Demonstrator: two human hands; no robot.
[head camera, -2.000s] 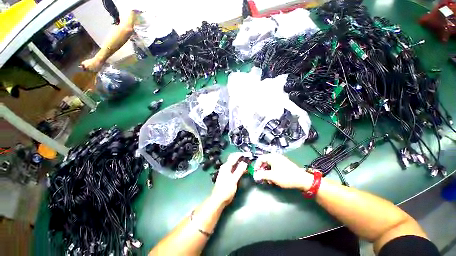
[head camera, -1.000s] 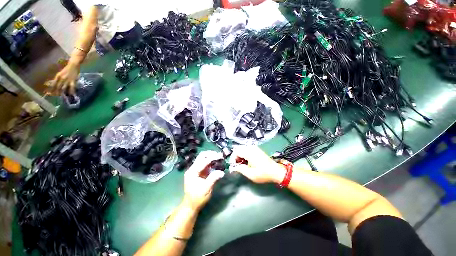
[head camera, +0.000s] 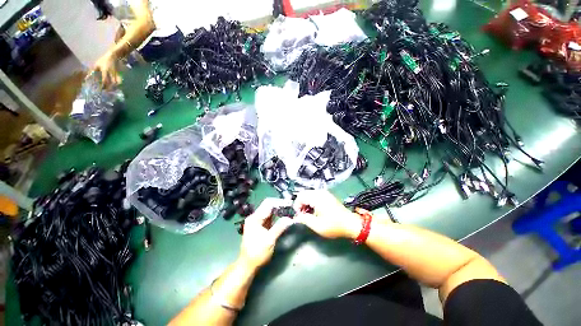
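Note:
My left hand and my right hand meet above the green bench top, in front of the bags. Between their fingertips they hold a small black housing piece, mostly covered by the fingers. No green board shows at the fingertips. A clear plastic bag with dark shells lies open to the left. A white plastic bag with shinier black pieces stands open just beyond my hands. Loose black shells lie between the bags.
Finished cable units are heaped at far left. A large cable pile fills the upper right, and a smaller one lies upper left. Another person's hand is at a bag. Red bags lie far right; a blue stool stands beyond the edge.
The view has shifted right. The green board seen between my fingers two seconds ago no longer shows. The other person's bag has been lifted more upright.

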